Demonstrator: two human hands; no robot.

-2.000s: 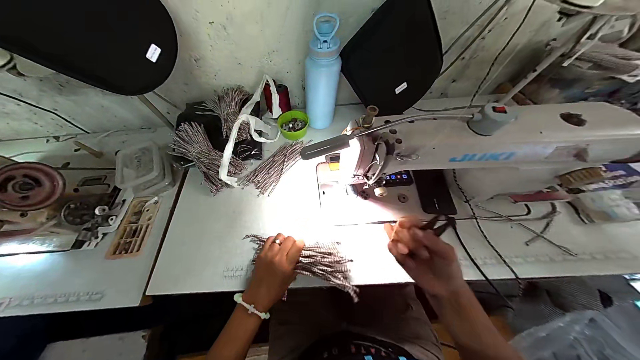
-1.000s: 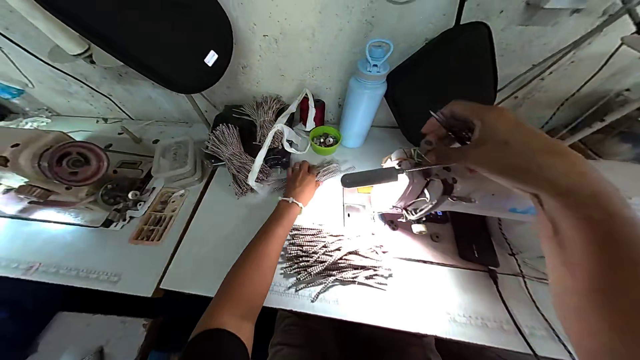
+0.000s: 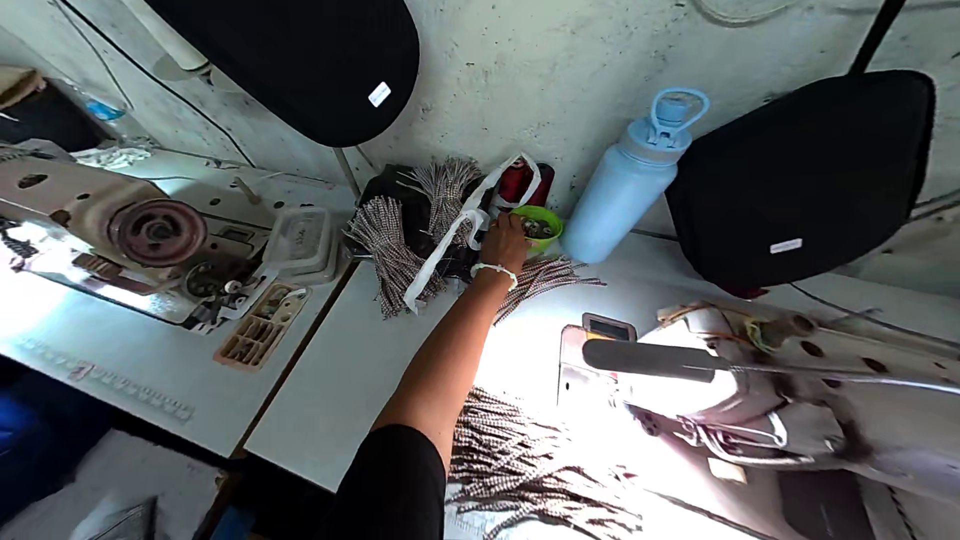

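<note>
My left hand (image 3: 504, 244), with a pale beaded bracelet at the wrist, reaches to the left rim of a green bowl (image 3: 553, 238) that holds small metal parts. Whether its fingers grip anything is hidden. Beside it a white strap (image 3: 442, 259) lies looped over tied bundles of brown-and-white cord (image 3: 390, 255). More cords (image 3: 551, 279) lie just below the bowl. A loose pile of cut cords (image 3: 517, 465) is spread near the table's front, to the right of my forearm. My right hand is out of view.
A light blue water bottle (image 3: 622, 195) stands right of the bowl, with red thread spools (image 3: 525, 184) behind. The sewing machine (image 3: 750, 390) takes up the right side; a second machine (image 3: 157, 232), a plastic box (image 3: 300, 240) and a divided tray (image 3: 259, 330) are at left.
My left hand has moved from the cords below the bowl to the bowl's rim. My right hand, earlier raised over the sewing machine with a dark tool, has left the view. The view has shifted left.
</note>
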